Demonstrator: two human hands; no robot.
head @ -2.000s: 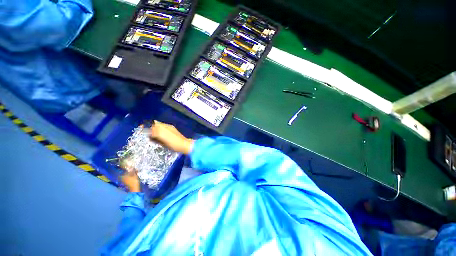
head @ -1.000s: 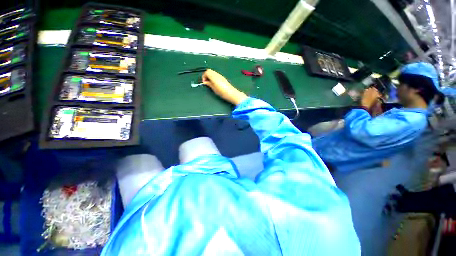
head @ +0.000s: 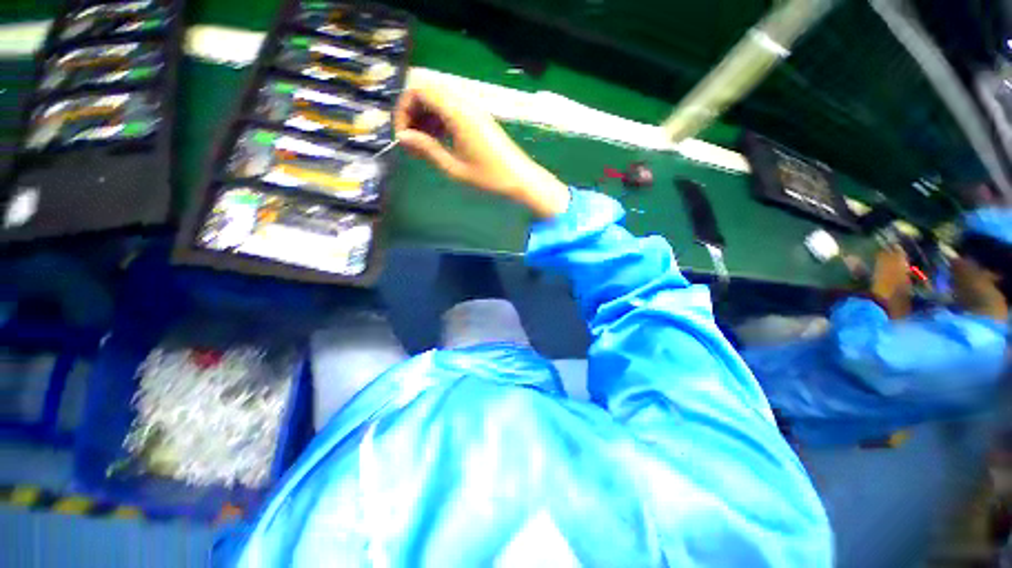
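Observation:
My right hand (head: 453,142) is over the bench at the right edge of the phone tray (head: 377,250). Its thumb and finger pinch a thin pale strip (head: 387,146), blurred, beside the tray's pockets. The black tray holds several open phone assemblies, the nearest (head: 286,231) silver-white, others with yellow-orange bands. My left hand is not in view. The blue scrap bin (head: 291,405) stands low at the left, full of tangled white waste strips (head: 211,416) with a small red item on top.
A second phone tray (head: 94,189) lies at the left. A red-and-black tool (head: 636,174), a black phone with a cable (head: 699,211) and another tray (head: 793,180) lie along the bench to the right. A person in blue (head: 888,361) works at the right. A pale post (head: 738,78) slants above the bench.
My right hand has moved left from the white strip on the bench to the tray's edge, with a thin piece in its fingers. The view has swung; earlier both hands were in the bin.

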